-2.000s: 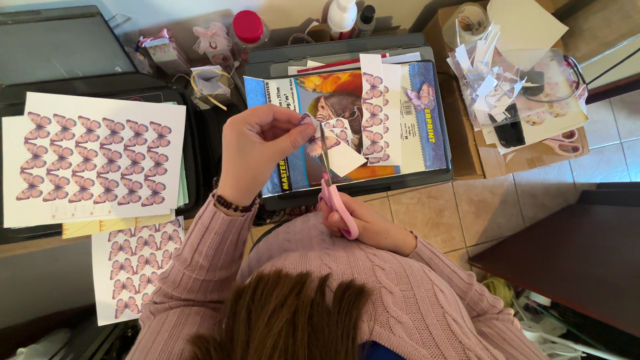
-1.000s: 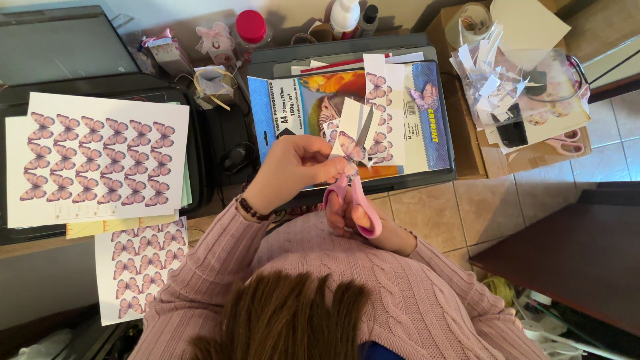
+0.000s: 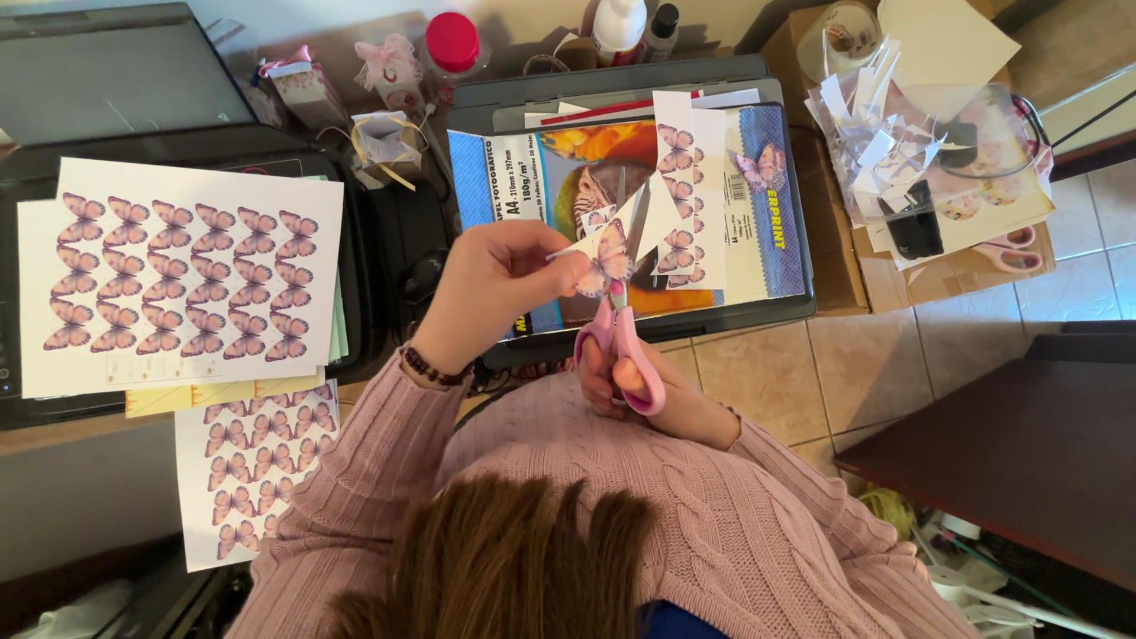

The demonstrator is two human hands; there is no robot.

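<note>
Between its thumb and fingers, my left hand (image 3: 506,288) pinches a paper butterfly cutout (image 3: 609,257) with white paper around it. My right hand (image 3: 635,377) has its fingers in the handles of pink-handled scissors (image 3: 641,364), whose parted blades point away from me at the butterfly's edge. Beneath lies a photo paper pack (image 3: 568,151), with strips of printed butterflies (image 3: 679,195) on top. One more butterfly cutout (image 3: 761,167) rests at the pack's right side. To the left are butterfly sheets (image 3: 186,266), and another printed sheet (image 3: 257,479) hangs lower.
A clear plastic bag of paper scraps (image 3: 879,151) sits on a cardboard box (image 3: 834,257) at right, near a second pair of pink-handled scissors (image 3: 1010,253). Behind the pack stand a red-lidded jar (image 3: 453,43) and a white bottle (image 3: 619,27). A dark wooden surface (image 3: 1021,426) juts in at lower right.
Two seconds ago my left hand was higher, near the scissor tips; it has come down beside the blades' base. The scissor blades have swung from pointing up-left to pointing up.
</note>
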